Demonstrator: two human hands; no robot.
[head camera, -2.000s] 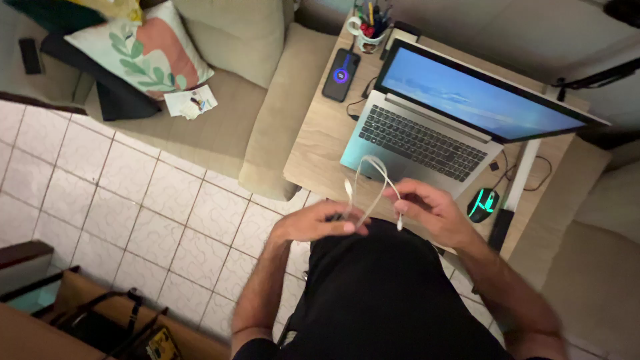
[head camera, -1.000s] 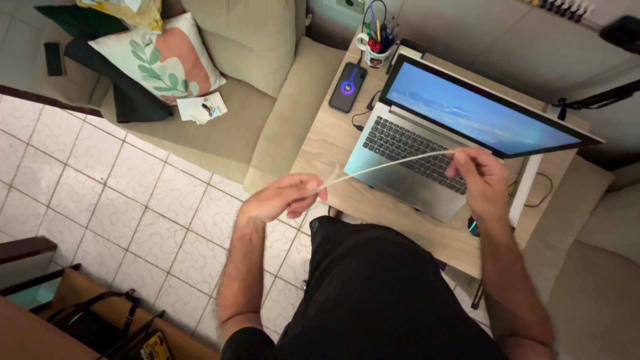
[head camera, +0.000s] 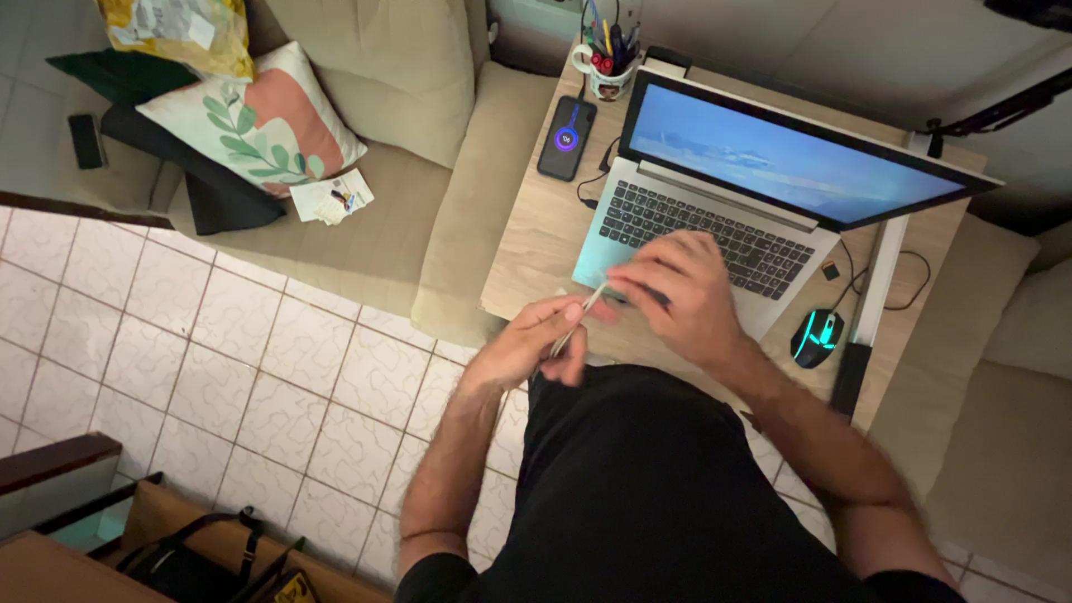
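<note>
A thin white cable (head camera: 593, 298) is bunched between my two hands, over the near edge of the wooden desk. My left hand (head camera: 544, 335) is closed on the folded cable, with its fingers slightly blurred. My right hand (head camera: 682, 293) pinches the upper end of the cable between thumb and fingertips, in front of the laptop's keyboard (head camera: 712, 226). The cable's ends are hidden or too blurred to tell. The open laptop (head camera: 787, 159) shows a blue picture on its screen. A wired mouse (head camera: 816, 337) with cyan lights lies to the right.
On the desk's left side (head camera: 526, 226) are a lit smartphone (head camera: 567, 138) and a mug of pens (head camera: 610, 82). A white bar (head camera: 879, 268) stands at its right. A beige sofa (head camera: 377, 209) holds a leaf-print cushion (head camera: 268, 126), papers (head camera: 333, 198) and another phone (head camera: 86, 141). A black bag (head camera: 193, 561) lies lower left.
One second ago the cable was stretched between my hands. My right hand has come in towards my left, and the cable is now gathered in a short bunch.
</note>
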